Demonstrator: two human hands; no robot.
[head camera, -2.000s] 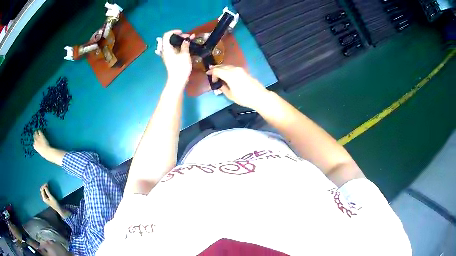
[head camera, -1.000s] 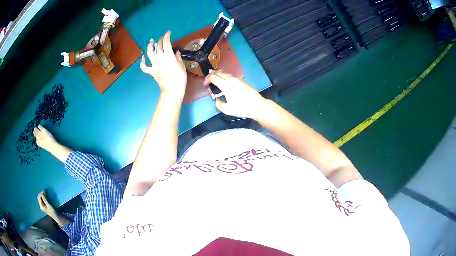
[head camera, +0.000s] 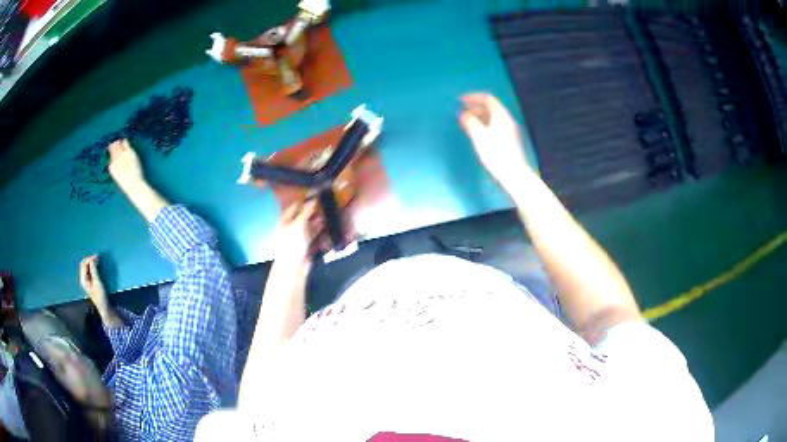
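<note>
The near Y-shaped fixture lies on its orange-brown base plate on the teal bench. Black legs lie along all three of its arms and meet at a dark centre; white end blocks show at the arm tips. My left hand is at the fixture's lower left, between the left and lower arms. Its fingers are blurred, and whether they grip anything is unclear. My right hand is over the bench between the fixture and the ribbed tray, fingers bent and apart, with nothing visible in it.
A second fixture without black legs lies farther back. The ribbed black parts tray is at the right, with dark parts in rows. At the left, a person in a blue checked sleeve has a hand at a heap of small black parts.
My right hand has left the lower leg and moved right, toward the tray. My left hand has moved to the fixture's lower left. The view has shifted, so the fixtures appear lower or farther right.
</note>
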